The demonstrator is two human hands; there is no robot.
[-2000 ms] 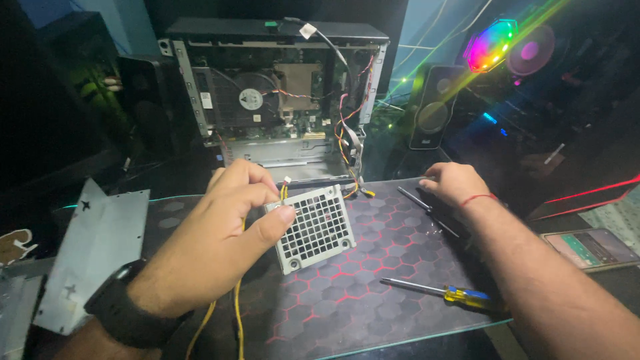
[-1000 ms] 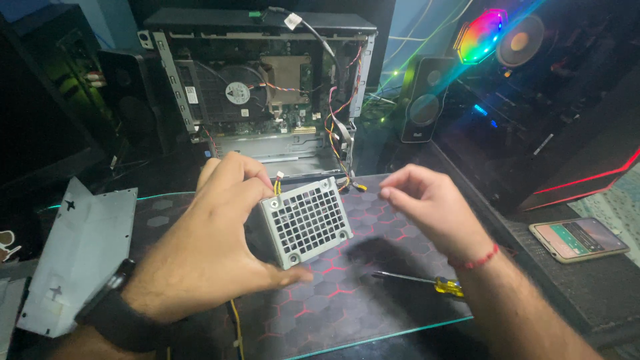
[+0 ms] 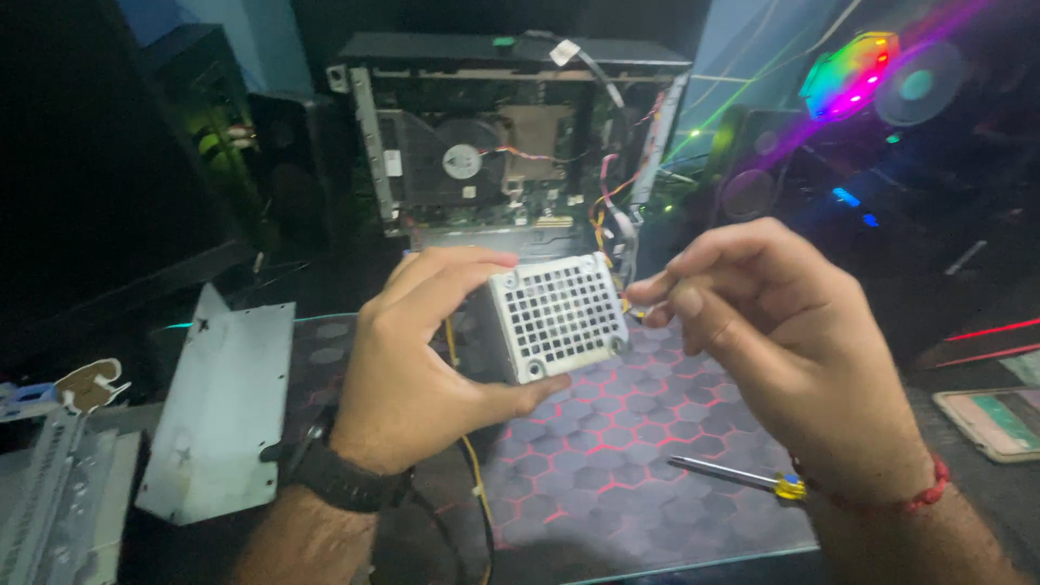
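My left hand (image 3: 431, 357), with a black watch at the wrist, grips a small metal box with a square-holed grille (image 3: 565, 317), probably a computer fan housing, fingers above and thumb below. My right hand (image 3: 756, 309), a red cord at its wrist, is just right of the box. Its thumb and forefinger are pinched at a thin cable end (image 3: 638, 309); whether they hold it is hard to tell. Behind stands an opened computer case (image 3: 520, 57) with a round-hubbed fan (image 3: 461, 162) and loose wires. A yellow cable (image 3: 475, 471) hangs below my left hand.
A screwdriver with a yellow handle (image 3: 788, 486) lies on the hexagon-patterned mat (image 3: 601, 496). A bent metal panel (image 3: 219, 406) is at the left, beside further metal parts (image 3: 65, 487). A phone (image 3: 995, 422) lies at the right. Dark speakers (image 3: 743, 171) flank the case.
My right hand has moved from the mat, near a thin dark tool, up to the right side of the box. My left hand has kept hold of the box, its thumb now under the lower edge.
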